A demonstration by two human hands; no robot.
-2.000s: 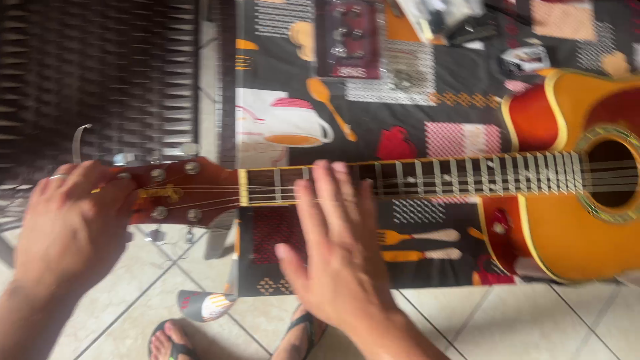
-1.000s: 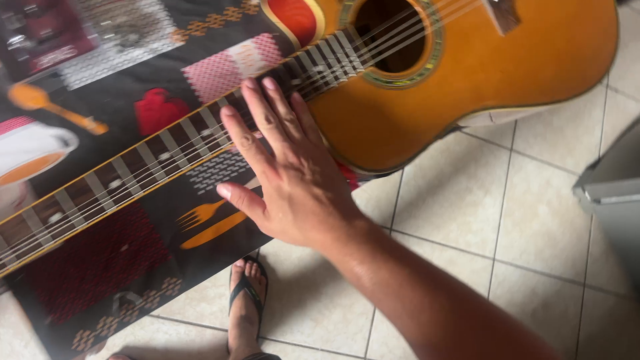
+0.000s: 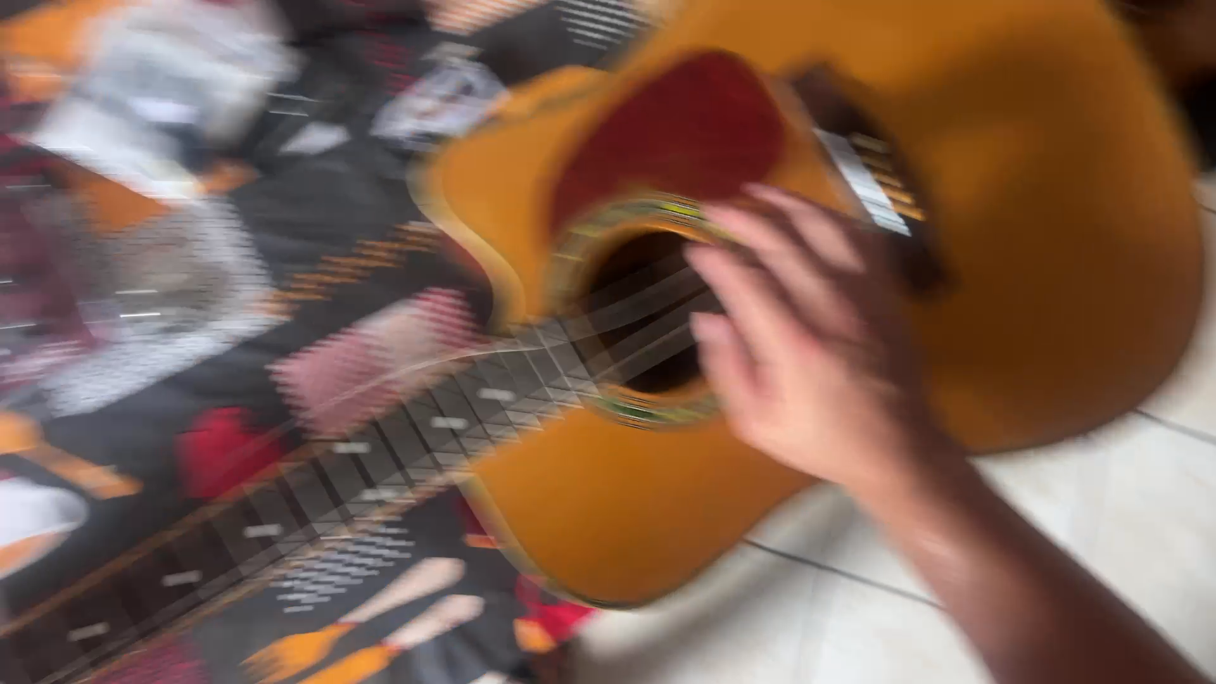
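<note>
An amber acoustic guitar (image 3: 1035, 313) with a red pickguard (image 3: 679, 133) lies face up across a cloth-covered table, blurred by motion. My right hand (image 3: 798, 332) is over the strings between the soundhole (image 3: 646, 309) and the bridge (image 3: 869, 180), fingers a little apart and holding nothing; whether the fingertips touch the strings cannot be told. The fretboard (image 3: 285, 503) runs to the lower left, and a string looks bowed out above its upper end. My left hand is out of view, as is the headstock.
The patterned tablecloth (image 3: 351, 228) bears printed cutlery and cups. Clear plastic packaging (image 3: 171, 85) lies at the upper left, with a dark red blister pack (image 3: 38, 256) by the left edge. Pale floor tiles (image 3: 1073, 532) show at the lower right.
My right hand has moved along the guitar from the fretboard to beyond the soundhole. The view has swung toward the body, and my left hand, at the headstock two seconds ago, has left it.
</note>
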